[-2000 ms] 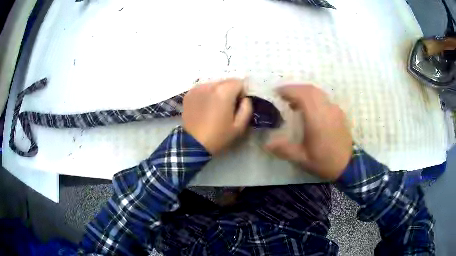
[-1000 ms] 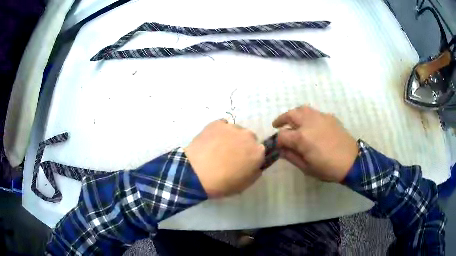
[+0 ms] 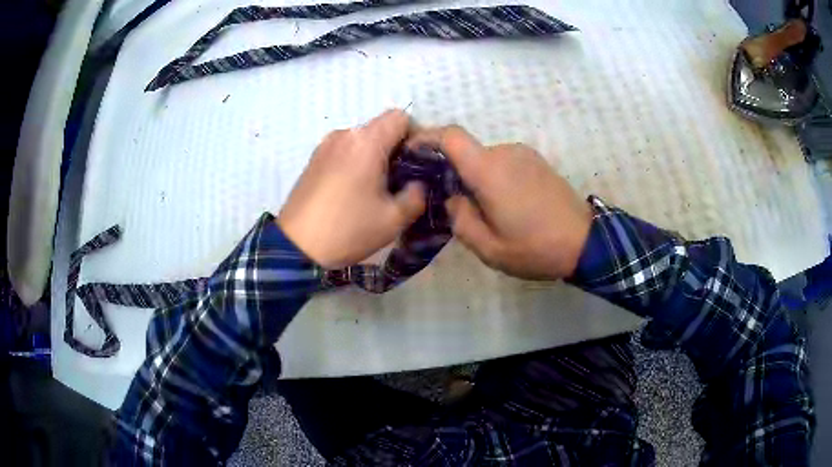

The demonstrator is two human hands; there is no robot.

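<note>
A dark plaid necktie [image 3: 420, 248] lies across the front of the white-covered table. Its wide end is lifted and bunched between my hands. My left hand [image 3: 351, 191] grips the bunched end from the left, with the thumb on the cloth. My right hand [image 3: 511, 201] grips it from the right, fingers curled at its edge. Both hands are slightly blurred, and the tip of the tie is hidden between them. The thin tie tail [image 3: 91, 342] lies bent in a loop at the far left. My left sleeve covers part of the strip.
A second plaid tie [image 3: 447, 25] lies folded back on itself at the far side of the table. The steam iron [image 3: 775, 87] with its orange-brown handle stands at the right edge. A narrow padded board [image 3: 46, 164] runs along the left. Loose threads lie on the white cover [image 3: 629, 137].
Both hands have moved up and left in the view, raising the wide end off the cover and bunching it. The strip now curves up to them. The view has shifted slightly.
</note>
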